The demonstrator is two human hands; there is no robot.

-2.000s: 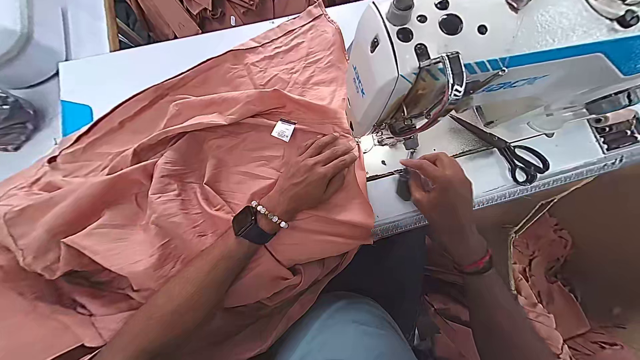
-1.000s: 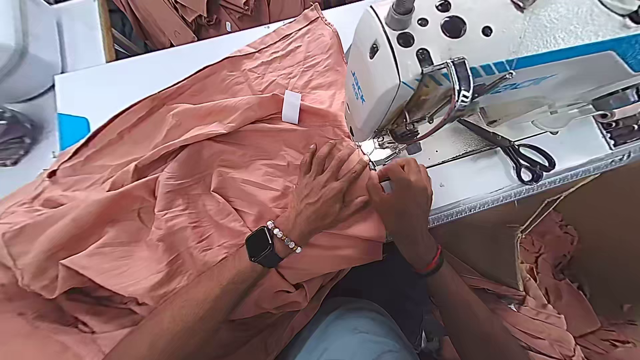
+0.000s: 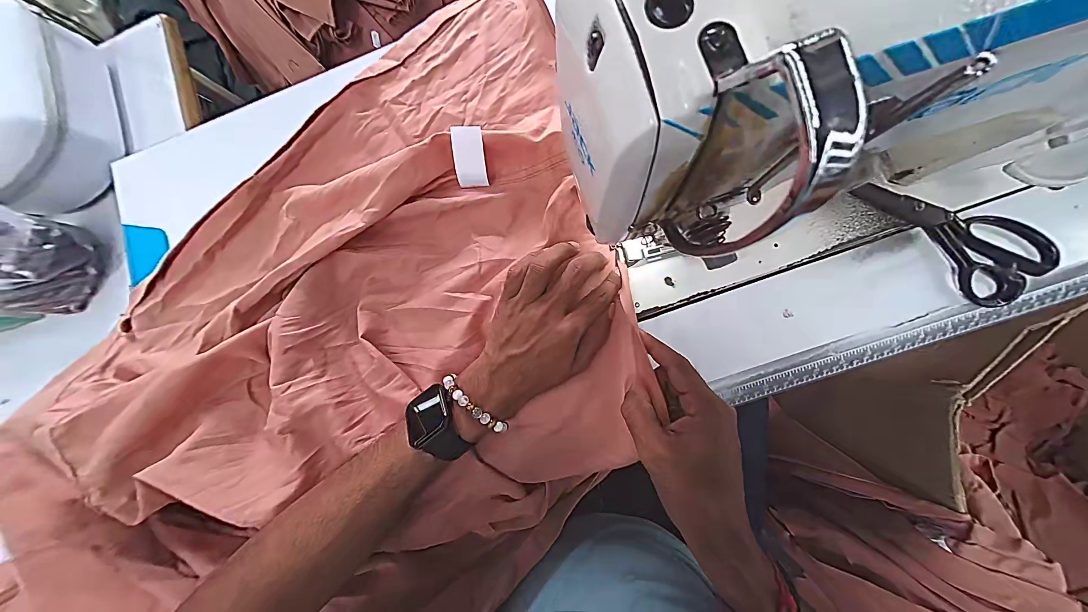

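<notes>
A salmon-pink garment (image 3: 408, 280) lies spread and wrinkled over the white sewing table, with a small white label (image 3: 470, 156) on it. Its right edge reaches the lit presser foot (image 3: 637, 250) of a Jack sewing machine (image 3: 722, 102). My left hand (image 3: 561, 310) lies flat on the cloth just left of the foot, fingers slightly bent and close together, wrist in a black watch and beads. My right hand (image 3: 684, 416) pinches the garment's right edge between thumb and fingers, below the foot and at the table's front edge.
Black-handled scissors (image 3: 960, 242) lie on the table right of the needle area. A measuring tape (image 3: 901, 344) runs along the front edge. More pink cloth (image 3: 884, 510) hangs below at the right, and another pile (image 3: 297, 38) is behind. A plastic-wrapped bundle (image 3: 51, 259) is far left.
My right hand has moved from beside the presser foot down along the cloth's edge and now grips it lower. The label, printed side up two seconds ago, now shows a blank side.
</notes>
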